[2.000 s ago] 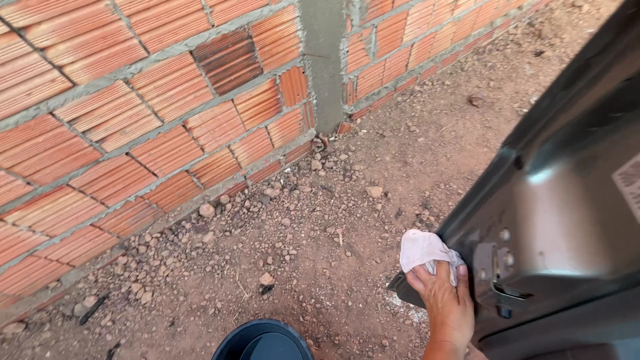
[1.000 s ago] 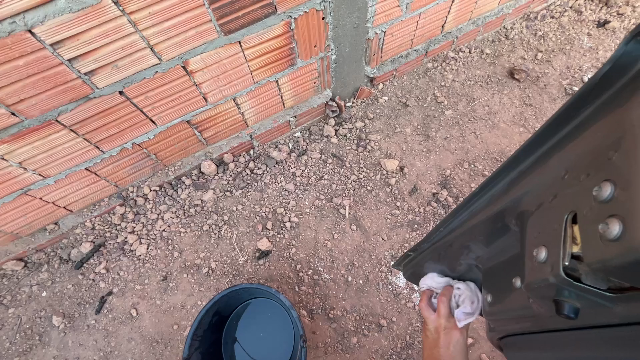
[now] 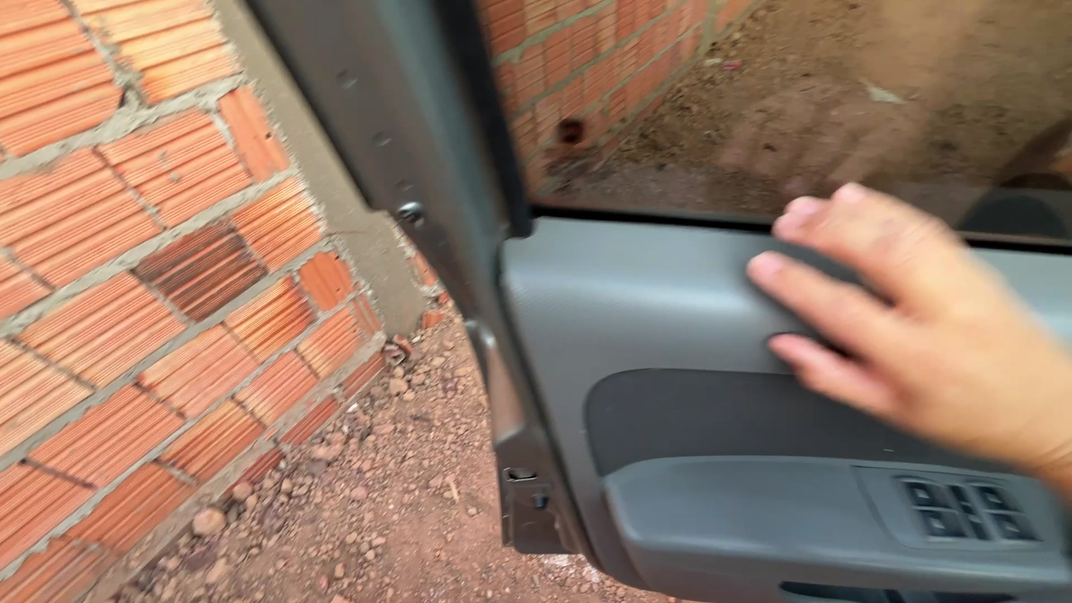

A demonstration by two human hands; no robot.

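Observation:
My right hand [image 3: 913, 310] reaches in from the right edge, blurred, with its fingers spread and pointing left. It is over the grey upper trim of a car door panel [image 3: 636, 285], just below the window glass [image 3: 754, 109]; whether the fingertips touch the trim cannot be told. No cloth shows in the hand, though the palm side is hidden. Lower on the door is an armrest [image 3: 737, 502] with window switches [image 3: 967, 509]. The metal door frame edge [image 3: 419, 209] runs down the left side of the panel. My left hand is out of view.
A wall of ribbed orange bricks [image 3: 167, 276] with a grey mortar column [image 3: 360, 243] stands to the left of the door. Reddish ground with gravel and small stones [image 3: 402, 502] lies between the wall and the door. The window shows ground and more brick wall.
The view has shifted to the door's inner panel. My right hand, earlier on a white cloth at the door's lower edge, is now by the window; cloth and dark bucket are out of view.

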